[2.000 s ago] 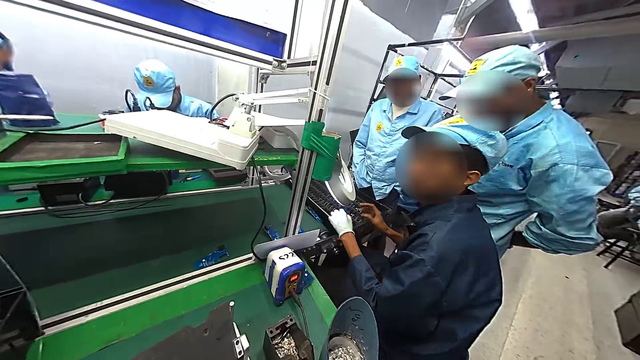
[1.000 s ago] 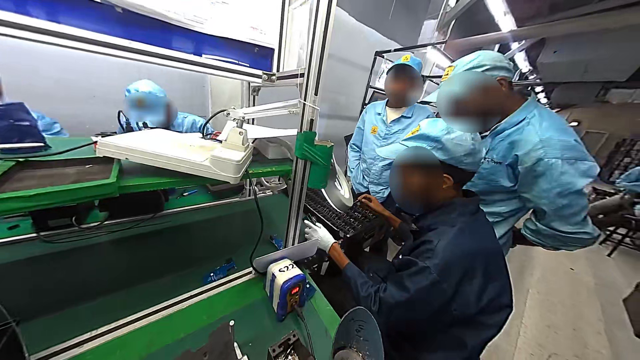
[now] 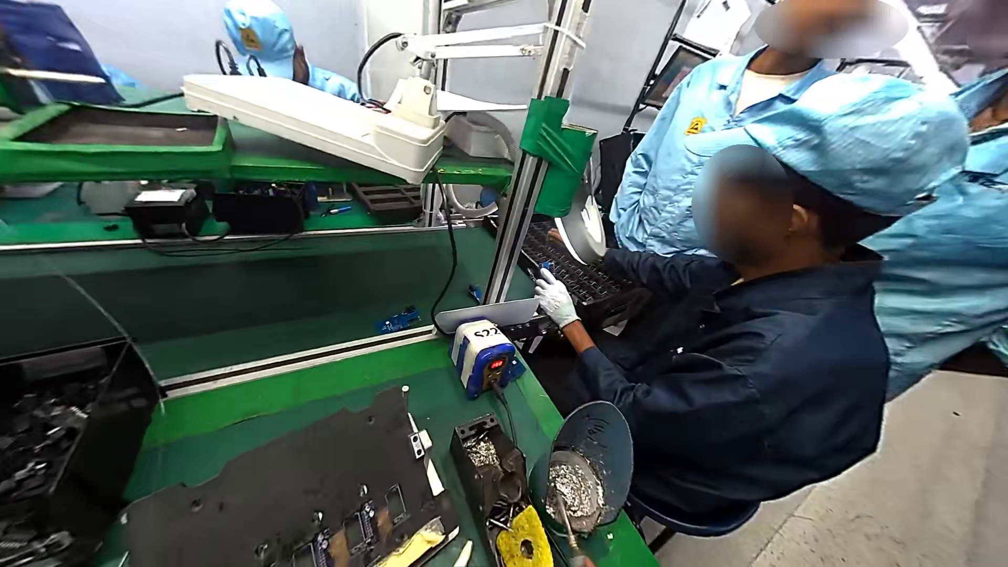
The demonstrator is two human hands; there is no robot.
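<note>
My left hand is out of view. At the bottom edge, a small brownish patch by the lower end of a soldering iron (image 3: 568,526) may be a fingertip of my right hand; too little shows to tell its grip. The iron's metal end reaches into a dark cup (image 3: 614,441) of silvery solder bits. Left of the cup stand a black iron holder (image 3: 490,472) with metal scraps and a yellow cleaning sponge (image 3: 524,539). A dark fixture board (image 3: 276,465) bearing small circuit boards lies on the green bench, below a blue and white soldering station (image 3: 482,358).
A black bin (image 3: 63,441) of dark parts stands left. Beyond the bench runs a sunken green line with a blue board (image 3: 399,320). A metal post (image 3: 528,197) and lamp (image 3: 315,118) rise ahead. A seated co-worker (image 3: 732,354) works at right, others nearby.
The view has come lower and closer to the bench, bringing the board fixture, cup and iron into sight. The seated co-worker's gloved hand stays by the black tray.
</note>
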